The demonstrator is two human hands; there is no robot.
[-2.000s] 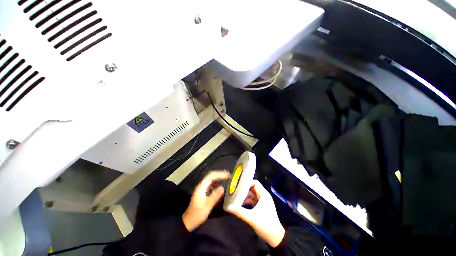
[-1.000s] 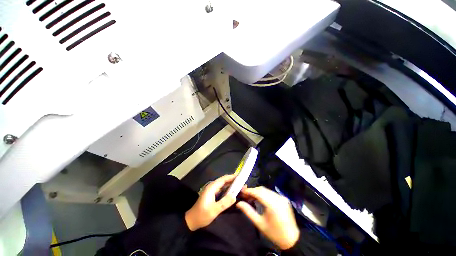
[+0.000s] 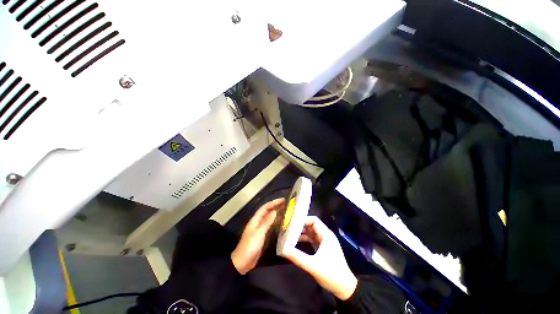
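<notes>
A white, flat, rounded object (image 3: 299,214) with a yellow area on its left face stands on edge above my lap. It looks like a tape roll or case. My right hand (image 3: 325,254) grips its lower end between thumb and fingers. My left hand (image 3: 255,236) is beside its yellow face, with the fingers curled. Whether the left fingers touch it cannot be told. Both hands are bare.
A large white machine body (image 3: 184,49) fills the upper left. A cream frame (image 3: 252,190) and a black cable (image 3: 276,141) are below it. Black cloth pieces (image 3: 442,178) lie at right, above a white ragged-edged strip (image 3: 423,248). A blue-edged tray (image 3: 381,257) is below.
A second ago my left hand held the object and my right hand was apart from it. Now my right hand grips it, and its yellow face shows more. The view has shifted slightly.
</notes>
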